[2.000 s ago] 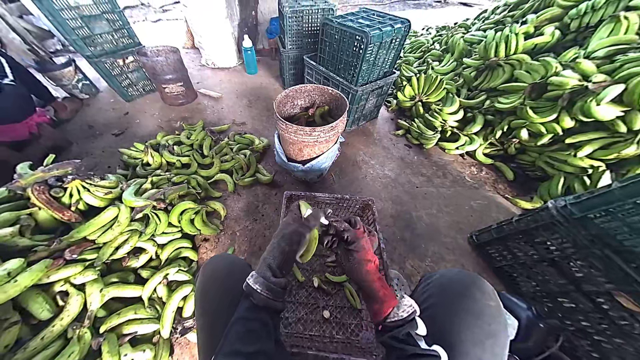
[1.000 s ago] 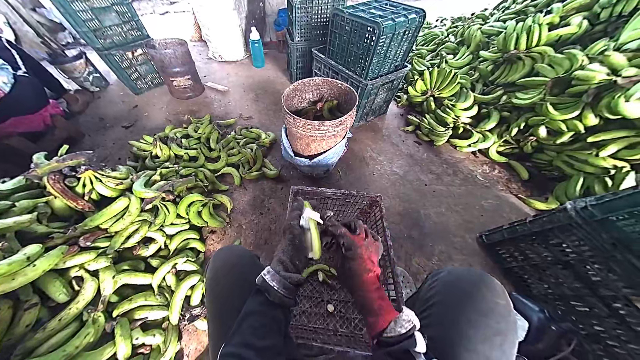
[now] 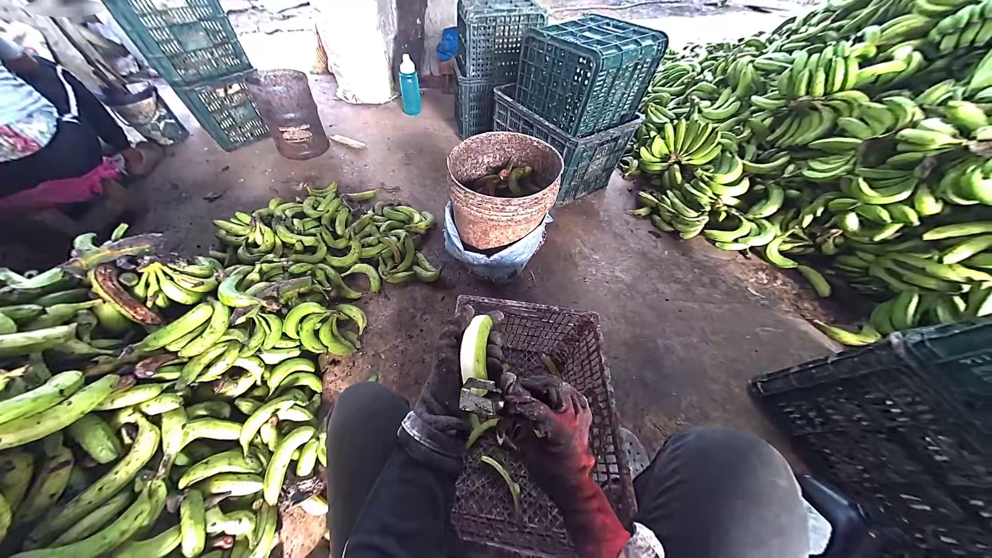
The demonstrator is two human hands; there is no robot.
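My left hand (image 3: 444, 380), in a dark glove, grips a green plantain (image 3: 476, 349) that stands nearly upright and is partly peeled, with pale flesh showing. My right hand (image 3: 549, 415), in a red and black glove, is closed around a small peeling blade (image 3: 480, 397), whose metal part lies across the plantain's lower end. Both hands are above a dark plastic crate (image 3: 535, 504) between my knees. A strip of green peel (image 3: 504, 477) is below the blade. The tool's handle is hidden by my right fingers.
Loose green plantains (image 3: 225, 434) cover the floor at left, and a large heap of bunches (image 3: 837, 139) rises at right. Ahead stands a bucket (image 3: 505, 205) holding dark green pieces, with green crates (image 3: 593, 74) behind. Another crate (image 3: 891, 418) is near my right knee. A person (image 3: 62, 132) sits far left.
More pale flesh shows on the plantain's side than two seconds ago. My right hand and the blade have moved to its lower end.
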